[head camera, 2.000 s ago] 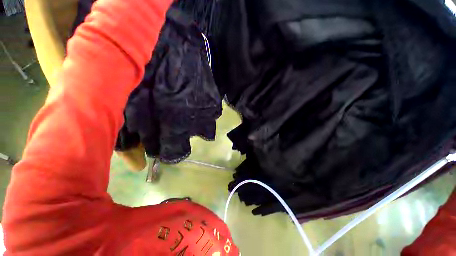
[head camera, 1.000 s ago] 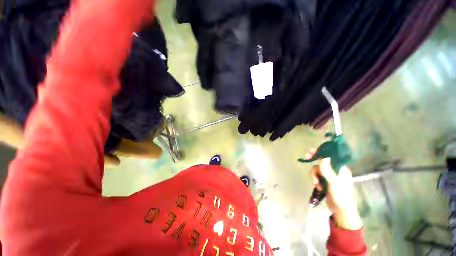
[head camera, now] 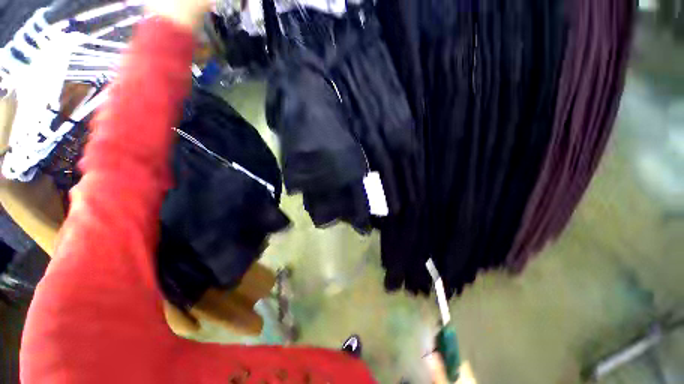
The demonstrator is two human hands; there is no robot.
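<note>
My right hand (head camera: 454, 371), cut off by the bottom edge, is closed around a green air blow gun (head camera: 448, 346). Its pale nozzle points up at the lower edge of the right-hand row of black garments (head camera: 480, 150). A white hang tag (head camera: 376, 193) hangs on a thin string against the nearest black cloth of that row. My left arm reaches up across the left side. My left hand (head camera: 180, 9) is blurred at the top edge beside white hangers, and its fingers cannot be made out. A black garment (head camera: 217, 202) with a pale cord hangs beside my left sleeve.
White hangers (head camera: 37, 97) are bunched at upper left. Mustard garments (head camera: 244, 300) show below the left black cloth. Burgundy garments (head camera: 581, 135) hang at the right row's far end. A metal bar (head camera: 630, 354) is low at right. My shoe (head camera: 352, 345) shows on the greenish floor.
The view has tilted up, showing white hangers and my left hand at the top. The air gun, out of view at first, came in at right and now sits lower, nearer the middle.
</note>
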